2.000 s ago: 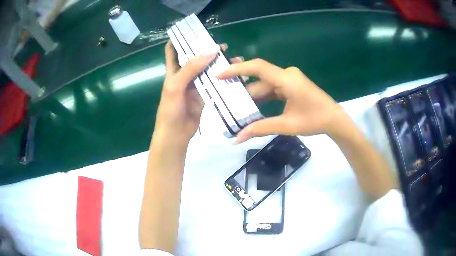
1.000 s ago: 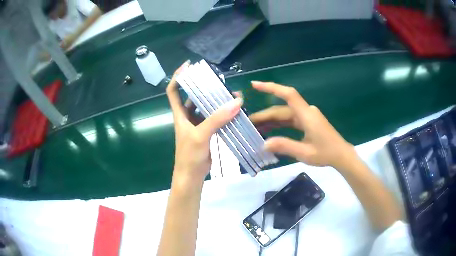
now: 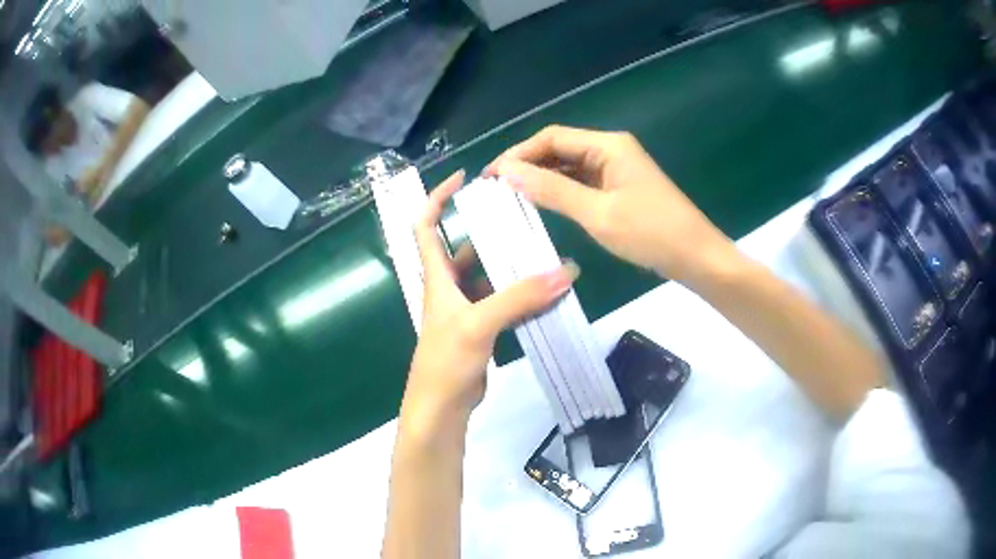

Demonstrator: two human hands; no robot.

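A stack of several silver-edged phone middle frames [image 3: 546,311] is held above the bench edge, side walls up. My left hand [image 3: 453,317] is closed round the stack, with the thumb across its top side. My right hand [image 3: 612,197] has thumb and fingertips at the stack's far end; whether they grip a frame is hard to tell. Below, a set-aside frame [image 3: 660,377] lies slanted over a second set-aside frame [image 3: 620,535] on the white cover [image 3: 743,437]. The stack hides part of them.
A blister tray [image 3: 874,262] with phone parts is at right. A red strip [image 3: 265,533] lies at lower left. Beyond the green belt [image 3: 317,295] are a dispenser bottle [image 3: 262,194], clear film [image 3: 341,197], a grey sheet [image 3: 395,87] and red trays [image 3: 68,371]. A person [image 3: 93,126] is at upper left.
The stack now stands steeper in my left hand. My right hand has moved from beside the stack to its far end. The camera view has shifted and tilted.
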